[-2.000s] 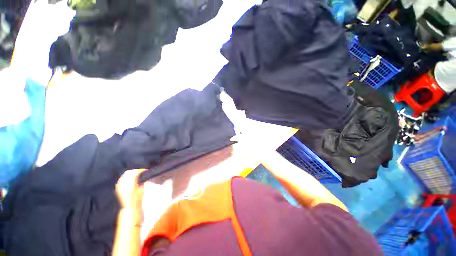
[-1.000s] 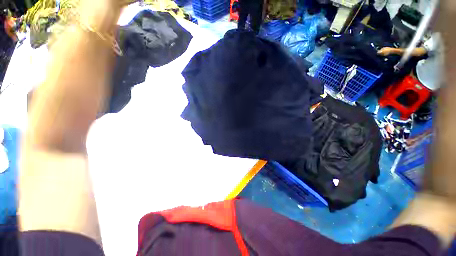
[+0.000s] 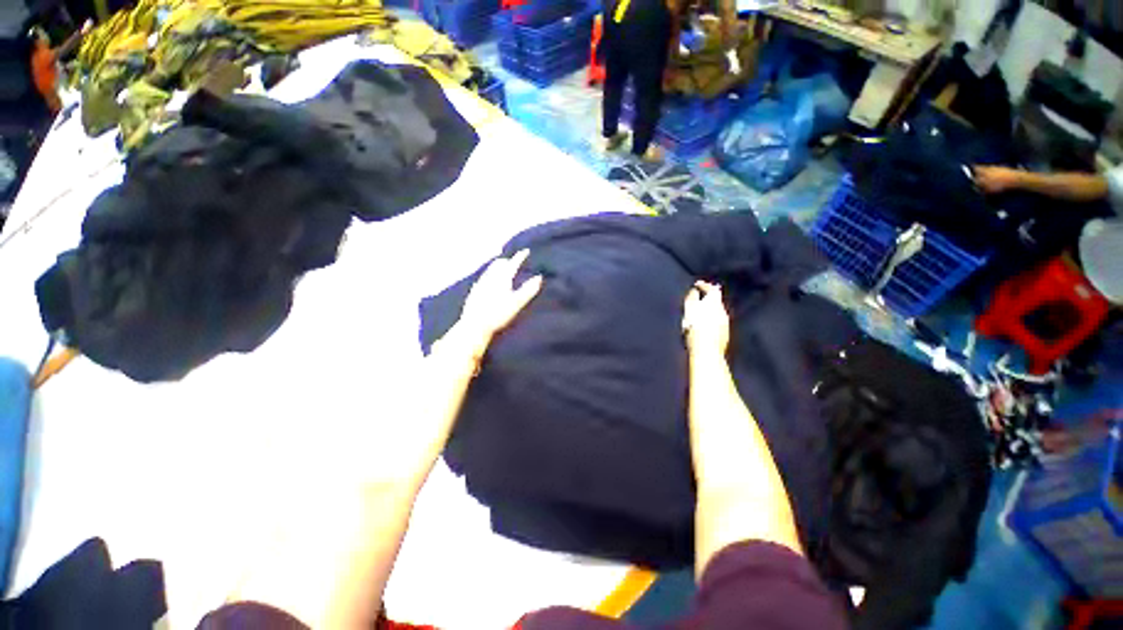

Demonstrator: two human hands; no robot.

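Observation:
A navy garment pile (image 3: 579, 406) lies at the right edge of the white table (image 3: 370, 431), spread and layered. My left hand (image 3: 499, 302) rests on the pile's upper left part, fingers apart. My right hand (image 3: 706, 314) is on the upper right part of the pile, fingers bent; whether it grips cloth or a small tool cannot be told. Both forearms reach over the pile. Part of another navy garment (image 3: 92, 591) shows at the lower left edge of the table.
A black garment heap (image 3: 197, 246) and olive-yellow garments (image 3: 234, 43) lie at the table's far side. Right of the table are a black heap (image 3: 905, 455), a blue crate (image 3: 893, 246) and a red stool (image 3: 1047, 314). A person (image 3: 634, 74) stands beyond; another's arm reaches in at right.
Both hands left the navy garment they held at the near edge, rose close to the camera, and are now on the right-hand pile. The view has shifted to show more of the far side.

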